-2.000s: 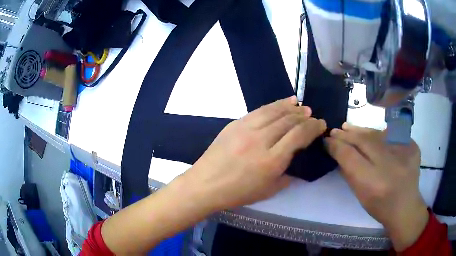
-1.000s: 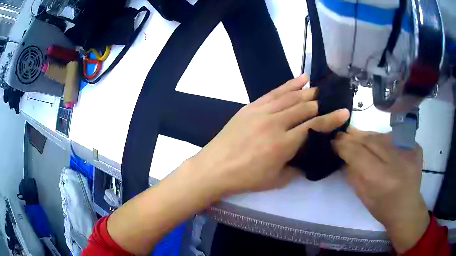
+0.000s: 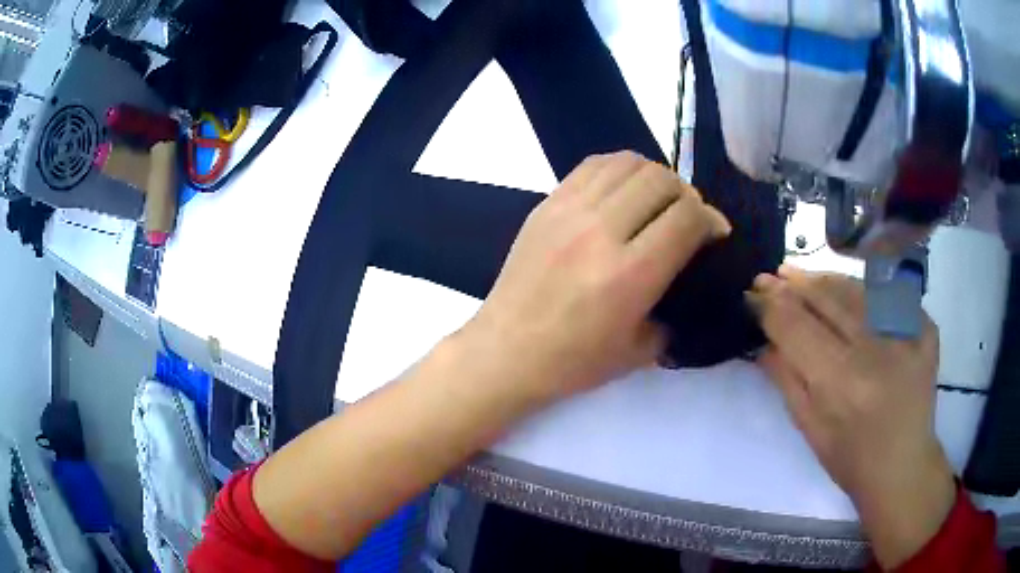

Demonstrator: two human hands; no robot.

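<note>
A long black fabric strip [image 3: 464, 229] lies looped and crossed on the white table, with one part hanging over the front edge. Its end is bunched just left of the needle area of the white sewing machine head [image 3: 800, 84]. My left hand [image 3: 593, 269] is on the bunched fabric with curled fingers, pressing or gripping it. My right hand [image 3: 844, 375] holds the fabric's right edge with its fingertips, below the presser foot. The metal needle plate [image 3: 808, 229] shows right of the fabric. A grey block [image 3: 895, 297] hangs above my right hand. The fabric under my left palm is hidden.
Thread cones [image 3: 161, 190] and orange and yellow scissors [image 3: 208, 157] lie at the left beside a grey box [image 3: 78, 140] with a round vent. A black cloth pile [image 3: 241, 67] is at the upper left. A measuring tape [image 3: 626, 526] runs along the front edge. A dark bar is far right.
The strip's cross part and the bunched end have moved away from me, toward the machine. My left hand's fingers have curled in and drawn back from the right edge. My right hand has barely moved.
</note>
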